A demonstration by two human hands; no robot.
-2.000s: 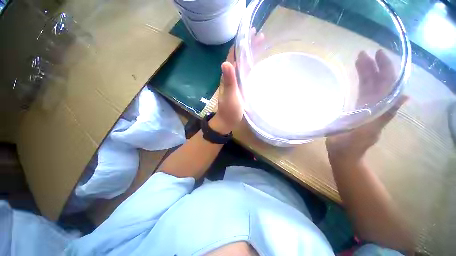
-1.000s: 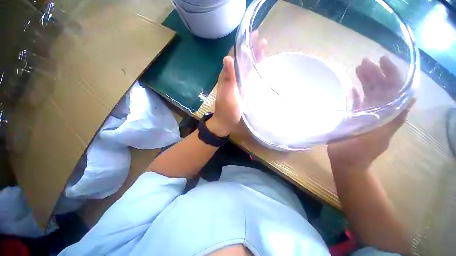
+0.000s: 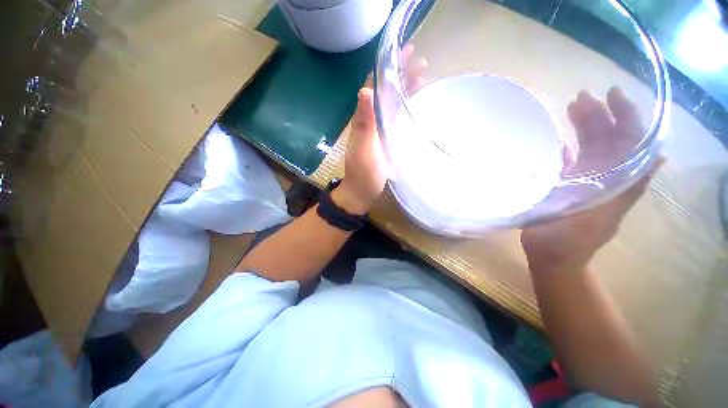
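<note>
A clear housing (image 3: 611,187) with a thick shiny rim is held between my two bare hands above the cardboard mat (image 3: 479,267). A bright white bowl (image 3: 483,151) shows through its open mouth; glare hides where the two touch. My left hand (image 3: 369,151) presses on the housing's left side, thumb up, with fingertips seen through the clear wall. My right hand (image 3: 587,215) supports the right side from below and behind, its fingers also seen through the wall.
Stacked white bowls (image 3: 339,24) stand on the green bench top (image 3: 295,100) at the back. A cardboard side surface (image 3: 152,103) with shiny clear housings lies at left. Crumpled white bundles (image 3: 227,187) lie below it. A red item (image 3: 549,386) is at the front edge.
The held housing has tilted slightly and shifted a little to the right. The stacked bowls and side cardboard sit slightly higher or further left in view. Both hands keep their hold.
</note>
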